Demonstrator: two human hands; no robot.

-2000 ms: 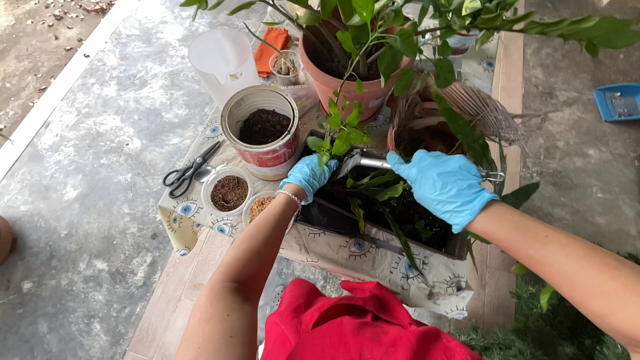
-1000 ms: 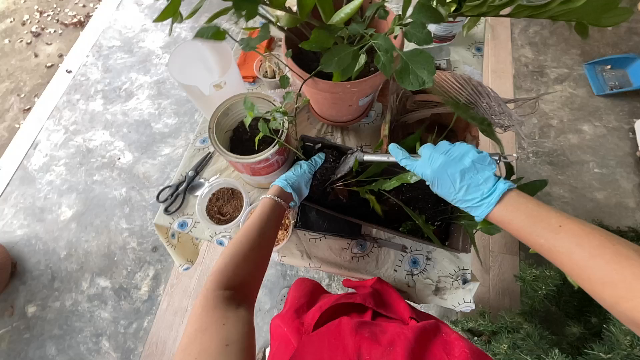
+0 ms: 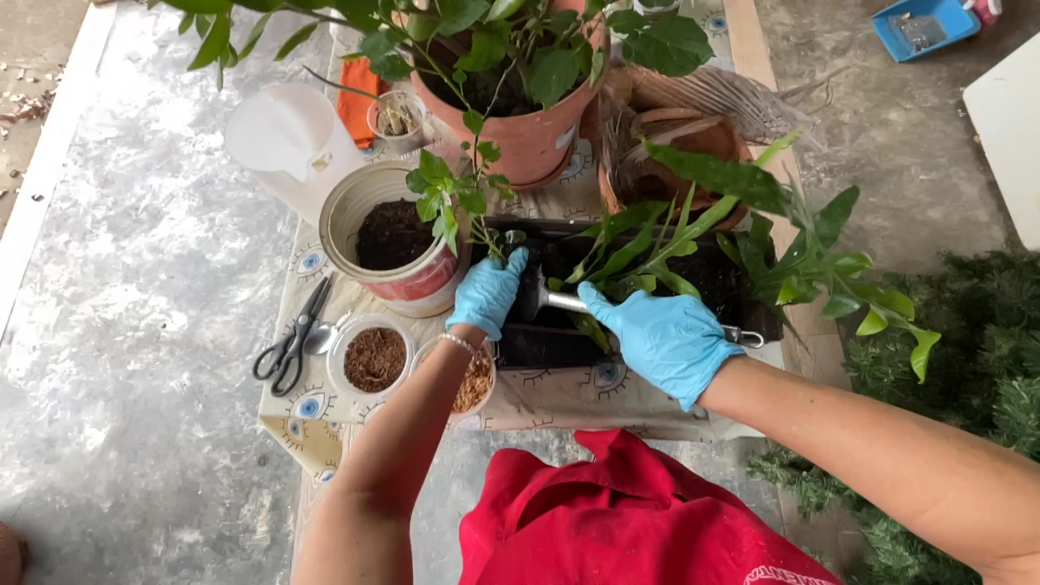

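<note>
My left hand [image 3: 490, 294], in a blue glove, closes on the base of a thin leafy plant stem [image 3: 481, 219] at the left end of a black planter box [image 3: 540, 356]. My right hand [image 3: 662, 337], also gloved, grips the metal handle of a garden trowel [image 3: 565, 301]; its dark blade points left, close to my left fingers, partly hidden in the soil. Long green leaves [image 3: 642, 256] rise from the planter beyond my right hand. Just left of the planter stands a used can of dark soil [image 3: 396, 236].
Black-handled scissors [image 3: 294, 337], a spoon [image 3: 318, 340], a tub of brown fibre [image 3: 375, 358] and a tub of lighter chips [image 3: 474, 382] lie near left. A terracotta pot [image 3: 532, 142], a translucent pitcher [image 3: 284, 138] and an orange cloth [image 3: 356, 106] stand behind.
The trowel has stayed in my right hand. One second ago the leafy stem leaned over the can; now it stands more upright above my left hand.
</note>
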